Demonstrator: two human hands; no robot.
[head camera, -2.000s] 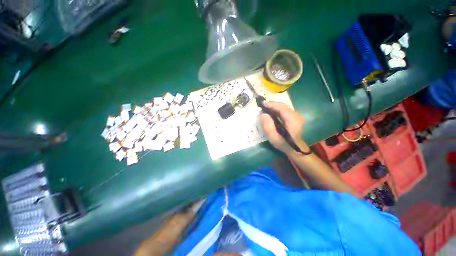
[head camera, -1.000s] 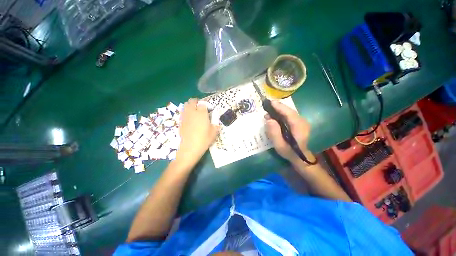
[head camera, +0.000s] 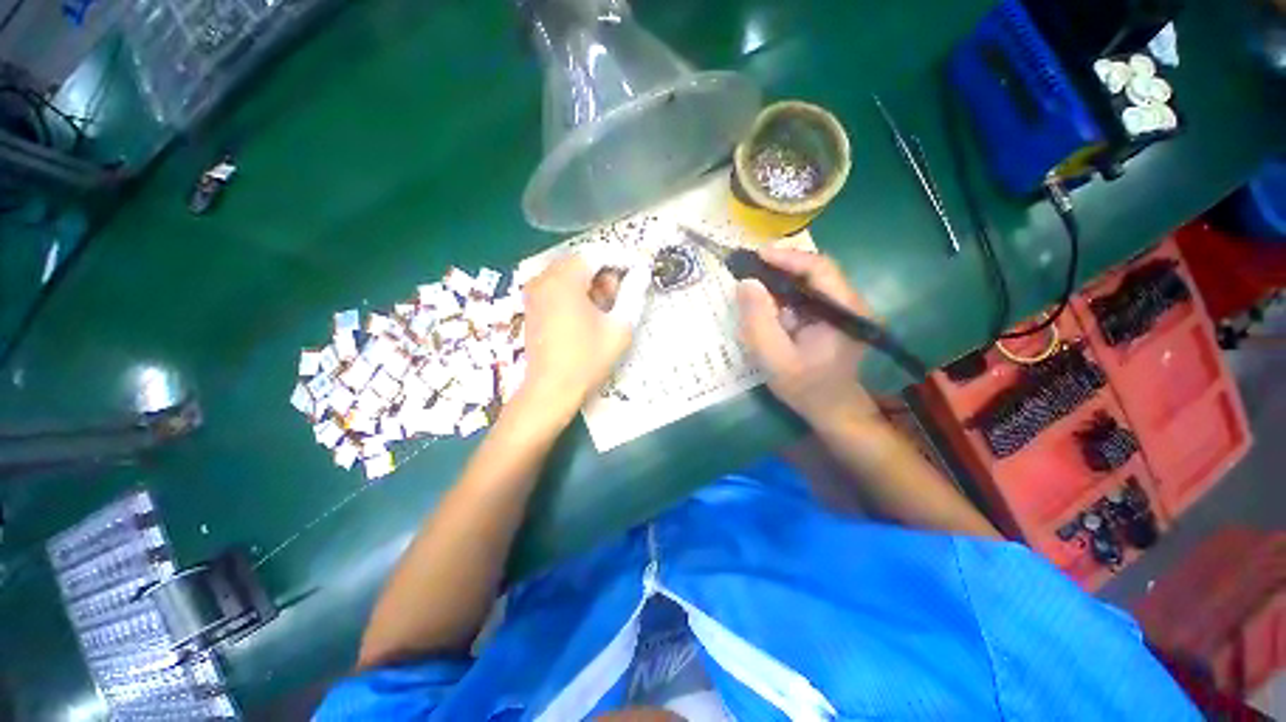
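Note:
My right hand (head camera: 804, 325) is shut on the black soldering iron (head camera: 825, 306), its tip pointing left just above a small round device unit (head camera: 674, 268) on the printed paper sheet (head camera: 691, 346). My left hand (head camera: 576, 327) is at the unit's left side over the sheet, with white covers on the fingertips. The fingers hide the dark part of the unit, and I cannot tell whether they grip it. Tiny dark components (head camera: 621, 233) lie on the sheet's upper part. A loose pile of white squares (head camera: 409, 370) lies left of my left hand.
A clear fume hood (head camera: 635, 141) stands above the sheet, beside the yellow tub of metal wool (head camera: 790, 167). Tweezers (head camera: 920, 176) and a blue soldering station (head camera: 1027, 106) are to the right. A red parts bin (head camera: 1185, 409) is below right. A clear ridged tray (head camera: 134, 607) is lower left.
My left hand came in from below the bench edge to the sheet, then moved onto the unit's left side. The iron now lies flatter, its tip nearer the unit. The view has shifted slightly.

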